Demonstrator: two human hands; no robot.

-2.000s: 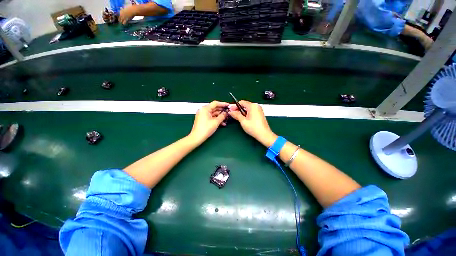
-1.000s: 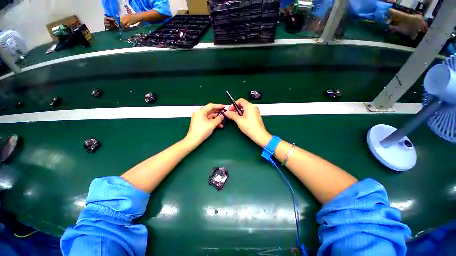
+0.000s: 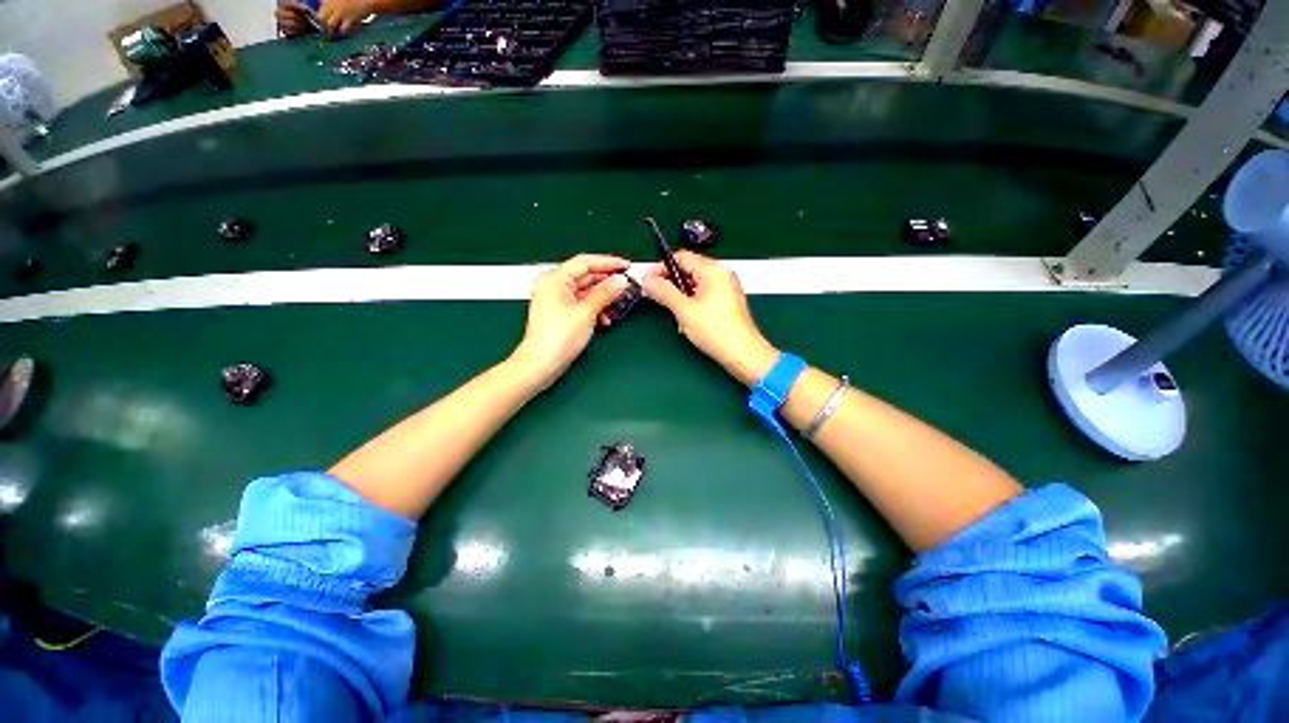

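A small dark electronic module [image 3: 622, 297] is held in the fingertips of my left hand [image 3: 566, 314], just in front of the white rail. My right hand [image 3: 711, 308] holds slim black tweezers [image 3: 667, 257], pointing up and away from me, and its fingertips are close against the module. Whether they touch it I cannot tell. A second module [image 3: 616, 476] with a silvery centre lies on the green bench between my forearms. A third module [image 3: 245, 381] lies on the bench at the left.
A white rail [image 3: 424, 284] divides the bench from the green conveyor belt [image 3: 495, 212], which carries several spaced modules. A desk fan [image 3: 1117, 393] stands at the right. A dark round dish [image 3: 16, 393] is at the left edge. Black trays [image 3: 693, 34] and a person's hands [image 3: 332, 16] are across the line.
The view has tilted down slightly, so the far side shows less. The modules on the belt have shifted left. More of the held module shows between my fingers.
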